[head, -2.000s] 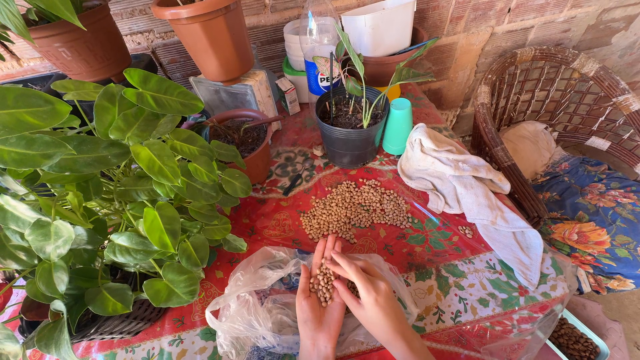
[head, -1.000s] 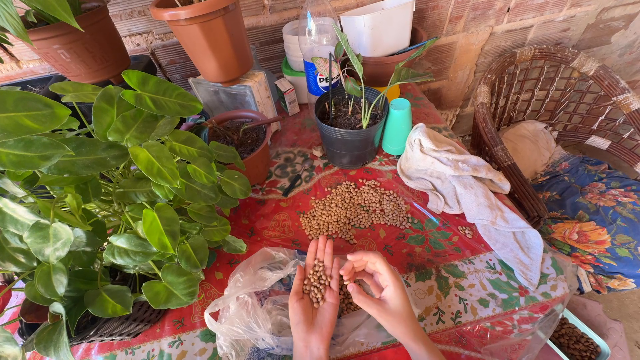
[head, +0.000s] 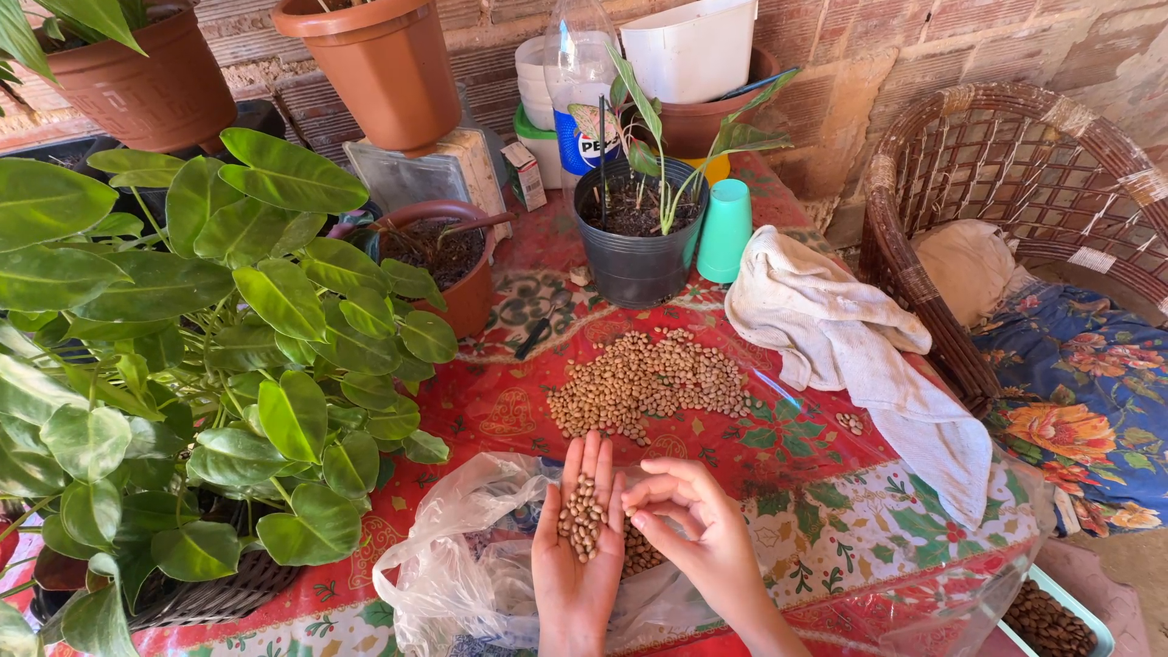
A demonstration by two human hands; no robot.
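My left hand lies palm up with a small heap of brown beans on the palm and fingers. Close on its right is my right hand, thumb and fingertips near each other; whether a bean is between them cannot be told. Under both hands spreads a clear plastic bag, with more beans showing between the hands. Beyond the fingertips a larger pile of beans lies on the red patterned tablecloth. A few separate beans sit right of that pile.
Left stands a large leafy plant. Behind the pile are a black plant pot, a teal cup and a spoon. A white cloth drapes at right, near a wicker chair. A tray of dark beans is lower right.
My right hand has moved off my left palm to its right side. The beans in my left palm are now uncovered.
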